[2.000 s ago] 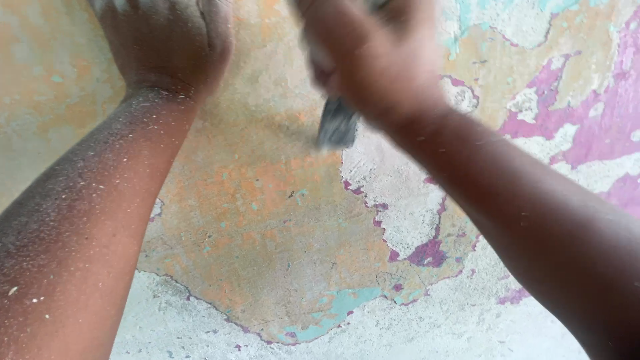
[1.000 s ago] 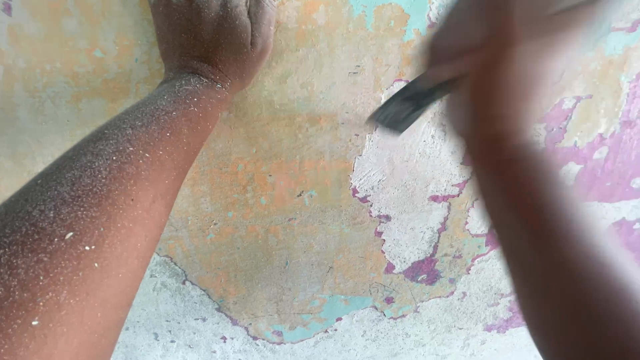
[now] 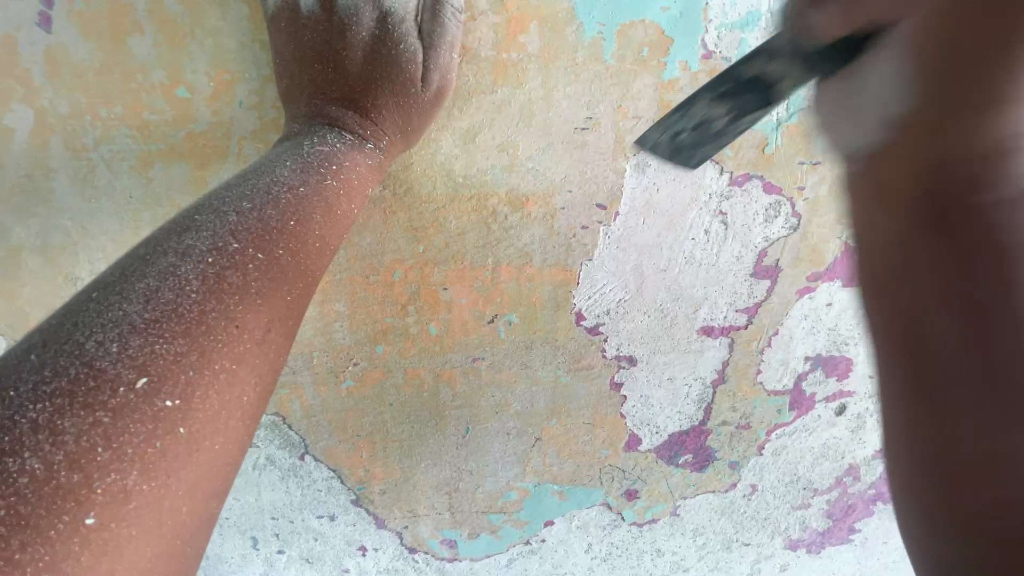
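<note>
A wall (image 3: 480, 320) with worn, peeling paint in orange-tan, turquoise and purple fills the view. My left hand (image 3: 364, 68) rests against it at the upper left, its fingertips cut off by the top edge; pale dust and small flakes coat the hand and forearm. At the upper right, my right hand (image 3: 872, 88), blurred, is closed around a flat, dark metal scraper blade (image 3: 720, 100). The blade's squared end points down and left, at the top of a bare whitish patch (image 3: 672, 296). Blur hides whether it touches the wall.
Ragged purple-edged paint (image 3: 688, 448) borders the patch at its lower end. Bare white plaster (image 3: 320, 512) runs along the bottom of the wall. Turquoise paint (image 3: 640, 24) shows near the top, and another pale bare area lies beside my right forearm.
The scraper has swung from pointing steeply down to slanting down and left, and my right forearm now stands more upright. The bare patch's upper part, partly hidden before, shows more fully.
</note>
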